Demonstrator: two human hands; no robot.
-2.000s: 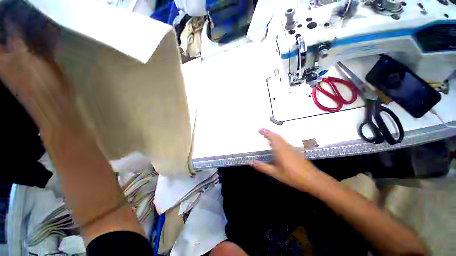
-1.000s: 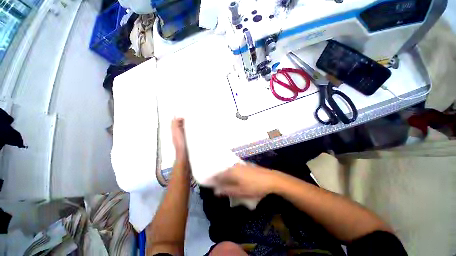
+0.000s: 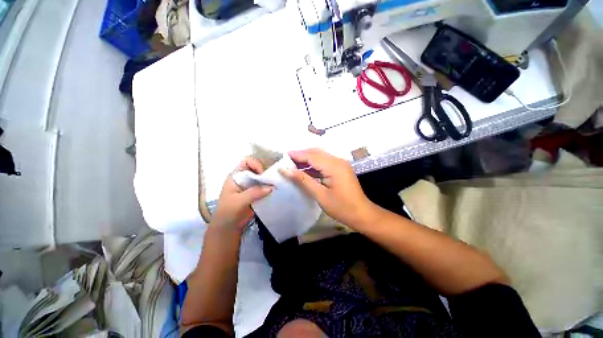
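A small white panel point(image 3: 285, 210) with some beige showing at its top is held in both hands over the table's front edge. My left hand point(image 3: 243, 193) grips its left corner between thumb and fingers. My right hand point(image 3: 330, 185) pinches its upper right edge. Part of the panel hangs down over my lap. A larger white panel point(image 3: 164, 145) lies at the table's left edge and hangs over it. The sewing machine's needle area point(image 3: 340, 63) stands beyond my hands.
Red-handled snips point(image 3: 385, 84), black-handled shears point(image 3: 442, 113) and a smartphone point(image 3: 469, 63) lie right of the needle. A measuring tape point(image 3: 397, 154) runs along the front edge. Cut-piece bundles point(image 3: 125, 284) lie lower left, beige fabric point(image 3: 522, 237) at right, a blue crate point(image 3: 125, 26) upper left.
The large panel lifted by my left hand now lies at the table's left side. Both hands have come together on a small white panel. The view has shifted.
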